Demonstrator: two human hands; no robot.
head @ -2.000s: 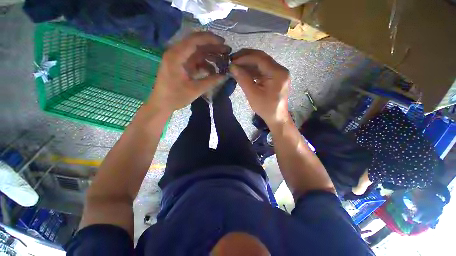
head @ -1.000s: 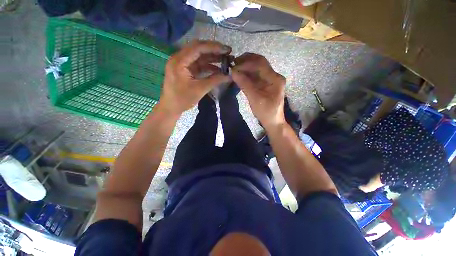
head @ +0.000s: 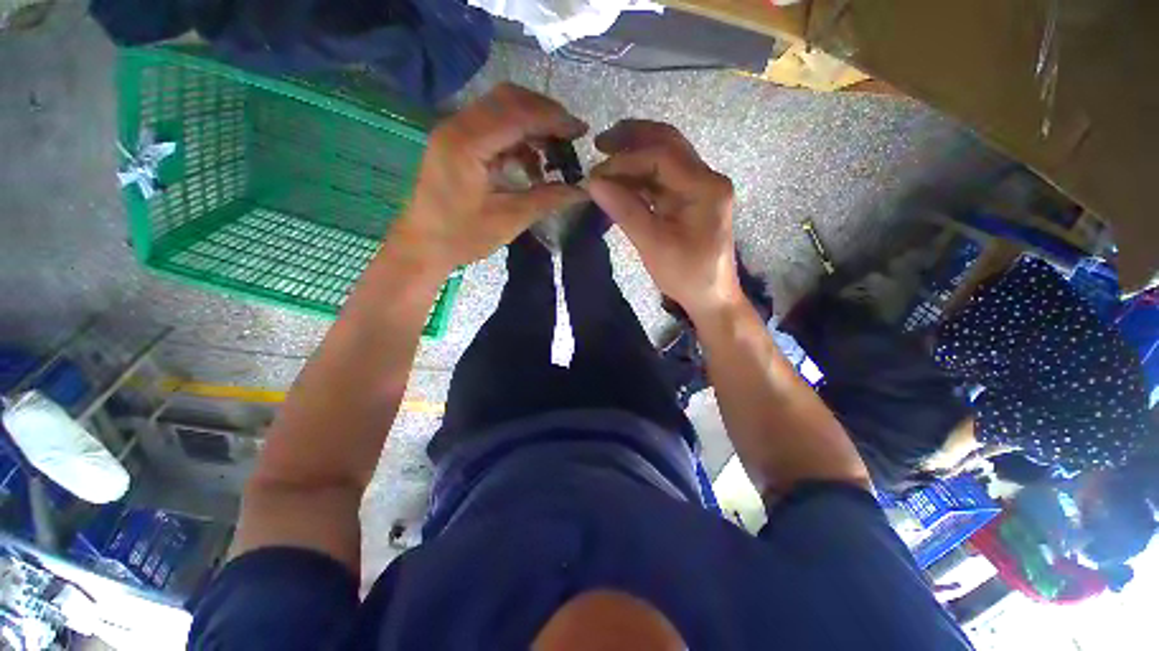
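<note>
A small dark part [head: 563, 159] is held in the air between my two hands, above the floor. My left hand [head: 489, 178] pinches it between thumb and fingers. My right hand [head: 655, 191] is beside it with thumb and forefinger pressed together at the part's right side. Whether the right fingertips grip the part, a thread or nothing cannot be made out. A narrow white strip [head: 561, 312] hangs below the hands in front of my dark trousers.
A green slotted crate [head: 292, 274] lies on the floor at left, with dark blue cloth [head: 369, 38] behind it. A cardboard box [head: 979, 76] is at upper right. A person in dotted clothing [head: 1042, 363] is at right, near blue crates [head: 947, 509].
The dark part shows more clearly, tilted in my left fingers. My right fingertips have shifted slightly away from its upper end. The view has moved slightly.
</note>
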